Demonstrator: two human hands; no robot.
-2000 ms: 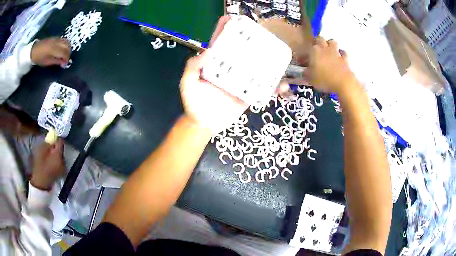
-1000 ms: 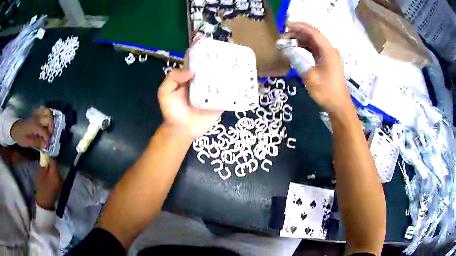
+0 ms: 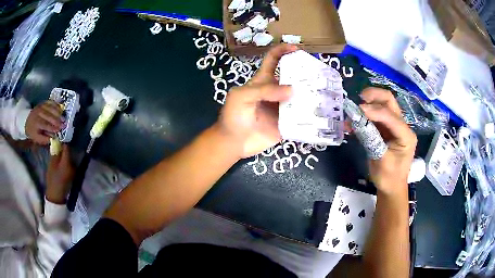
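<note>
My left hand [image 3: 252, 111] grips a white plastic housing [image 3: 310, 100] by its left side, held tilted above the bench. Slots and compartments show on its right part. My right hand [image 3: 392, 136] is closed around a speckled grey-white cylinder [image 3: 370, 137], probably a press tool. The cylinder's upper end is at the housing's right edge; I cannot tell whether they touch. Loose white U-shaped clips [image 3: 282, 162] lie on the dark bench below and behind the housing.
A cardboard tray [image 3: 315, 24] with black-and-white blocks stands behind. Other housings [image 3: 445, 163] lie at right. A playing card [image 3: 349, 220] is near the front edge. A mallet [image 3: 103, 119] and another worker's hands [image 3: 46, 122] are at left. Bundled cables [image 3: 482, 179] lie far right.
The housing has turned so its slotted compartments show at its right side. My right hand, with the cylinder, has come down from beside the tray towards the housing. The view has shifted.
</note>
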